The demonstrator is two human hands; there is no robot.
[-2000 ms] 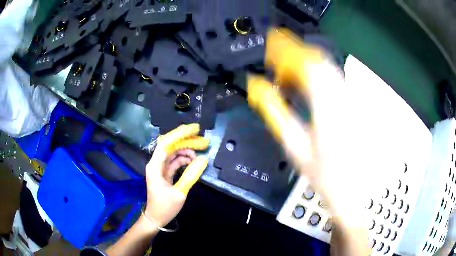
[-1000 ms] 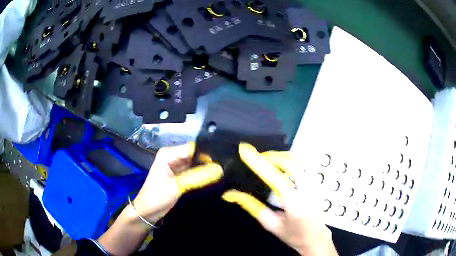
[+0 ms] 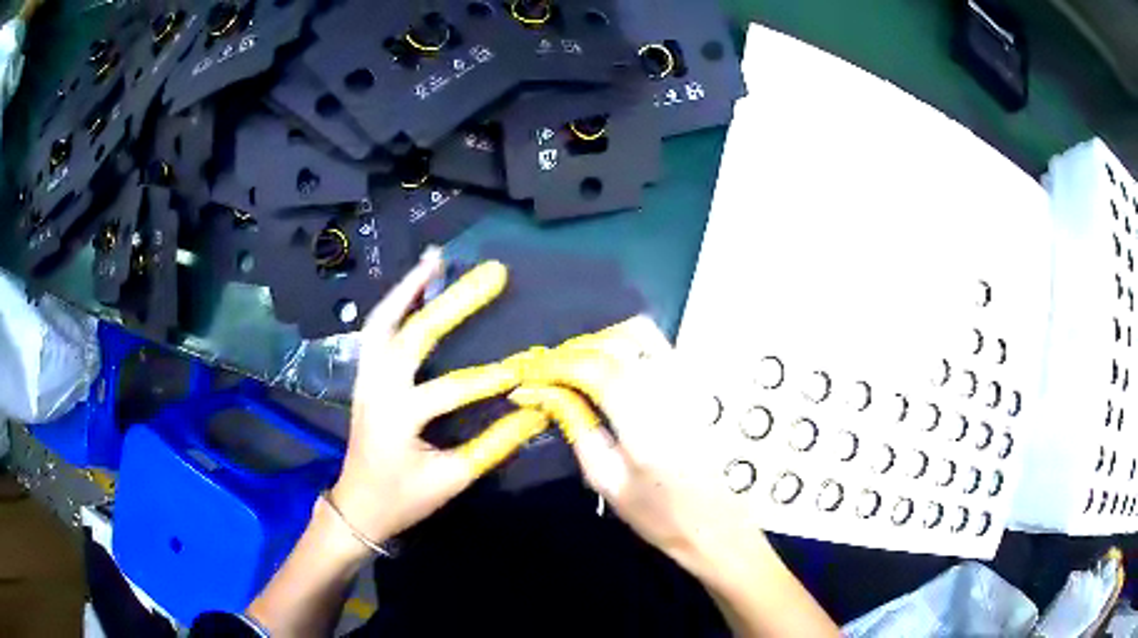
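Observation:
A black insert card (image 3: 555,293) lies under and just beyond my hands, partly covered by them. My left hand (image 3: 431,393), with yellow finger cots, has its fingers spread over the card. My right hand (image 3: 612,418), also with yellow cots, has its fingertips together, touching the left fingertips over the card. Whether a small part is between the fingertips is hidden. A white parts tray (image 3: 836,249) lies to the right, with round dark-rimmed pockets or parts in its nearer portion.
Overlapping black cards with gold rings (image 3: 431,94) lie ahead and left. Stacked white trays (image 3: 1076,206) stand far right. A small black device (image 3: 992,56) lies at the back right. A blue stool (image 3: 206,517) is at lower left, clear plastic (image 3: 948,611) at lower right.
The view has shifted right, so cards and tray appear further left. The card no longer shows gripped between both hands; the left fingers have spread and the fingertips of both hands have come together over it.

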